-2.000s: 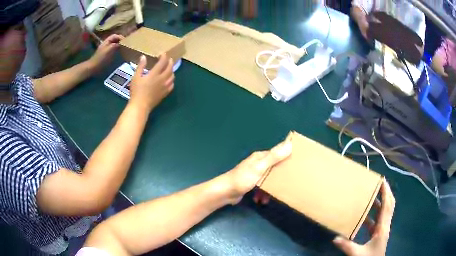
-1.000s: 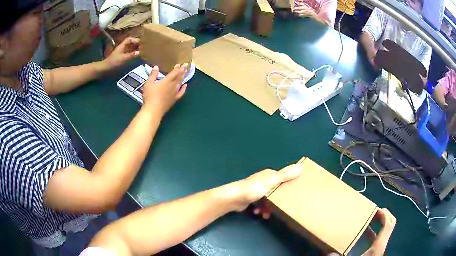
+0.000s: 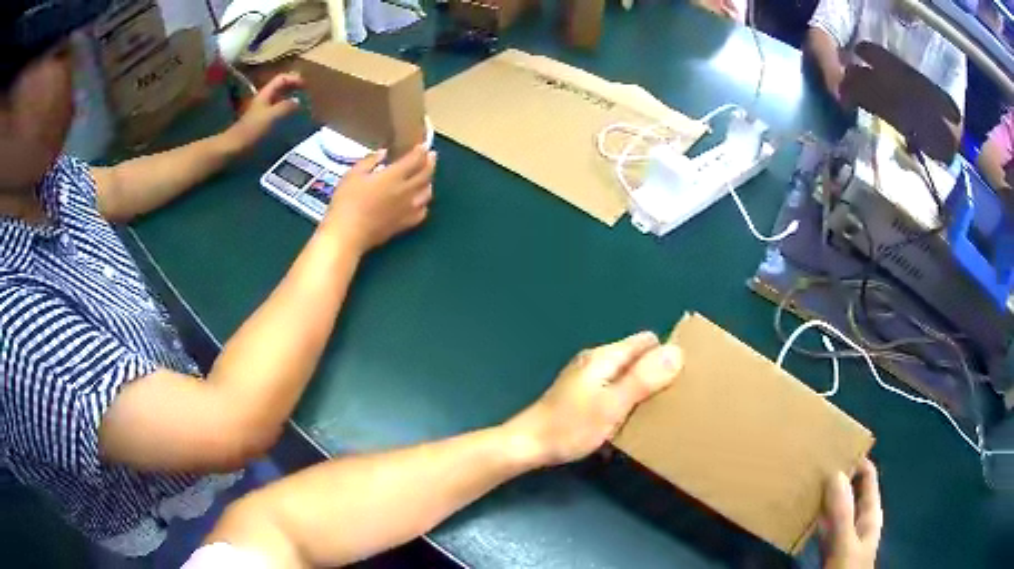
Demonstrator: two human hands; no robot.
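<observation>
A closed plain brown carton (image 3: 747,436) is held above the green bench top (image 3: 467,322) at the lower right. My left hand (image 3: 606,395) grips its left end, with thumb and fingers at the near left corner. My right hand (image 3: 853,517) holds its right end, with fingers on the right edge; part of this hand is cut off by the bottom of the picture. The carton's underside is hidden.
At left a person (image 3: 239,367) holds another brown box (image 3: 361,95) over a white digital scale (image 3: 298,176). A flat cardboard sheet (image 3: 523,122), white power strip (image 3: 701,183), grey vented case (image 3: 901,239), blue tray (image 3: 984,239) and tangled cables lie beyond.
The carton in my hands has tilted, and its top face looks darker. My right fingers now lie over its right edge. The neighbour's box has turned slightly over the scale.
</observation>
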